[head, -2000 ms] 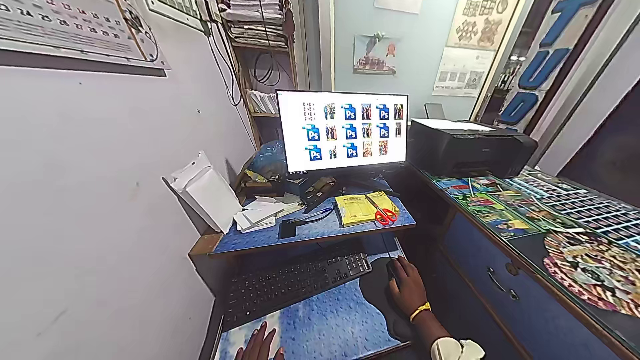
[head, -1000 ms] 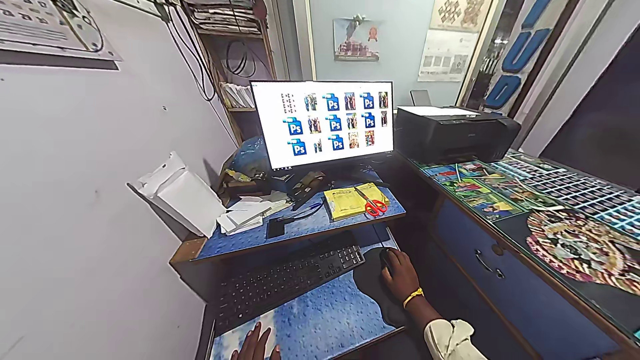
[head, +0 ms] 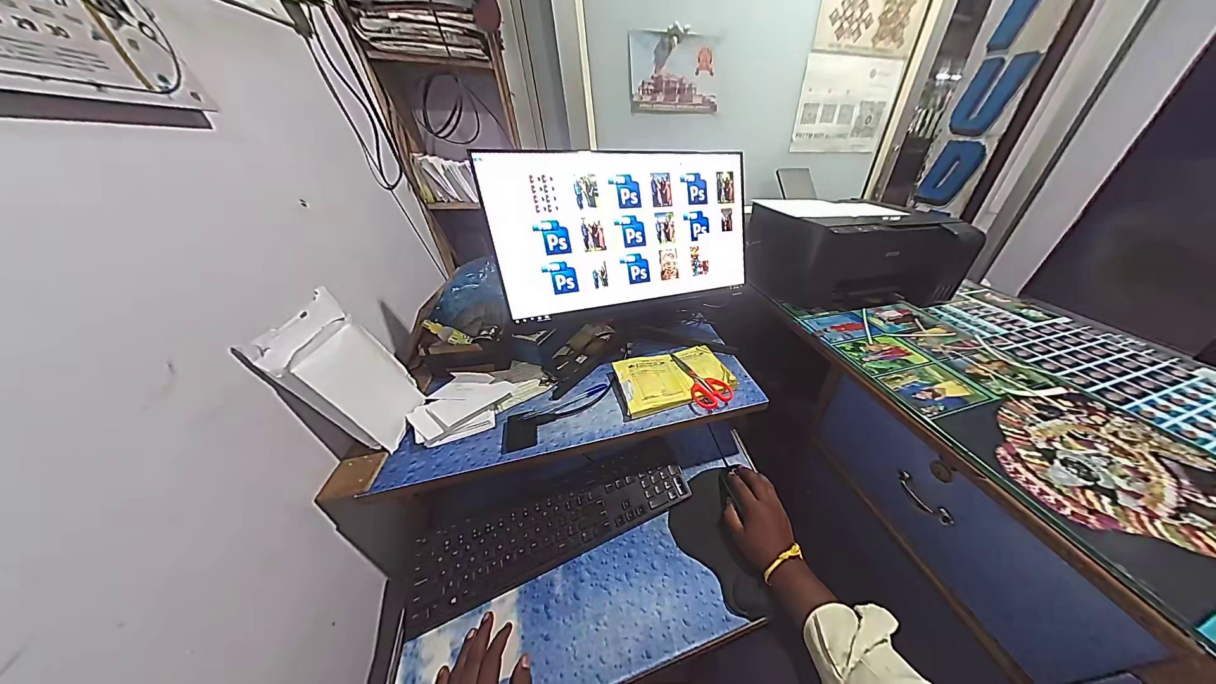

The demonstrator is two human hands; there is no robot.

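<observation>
My right hand (head: 760,518), with a yellow band at its wrist, rests over a black computer mouse (head: 730,486) on a black mouse pad (head: 708,537). Most of the mouse is hidden under the palm and fingers. Flat on the blue patterned keyboard tray (head: 608,608) lies my left hand (head: 484,655), fingers apart and holding nothing, cut off by the bottom edge of view. A black keyboard (head: 541,537) sits just beyond it. Above stands a monitor (head: 613,233) showing rows of file icons and picture thumbnails.
On the upper shelf lie red-handled scissors (head: 711,391) on a yellow pad (head: 655,385), a blue pen (head: 584,399) and white papers (head: 461,407). A white packet (head: 337,370) leans at the left wall. At right, a black printer (head: 864,256) stands on a photo-covered counter (head: 959,408).
</observation>
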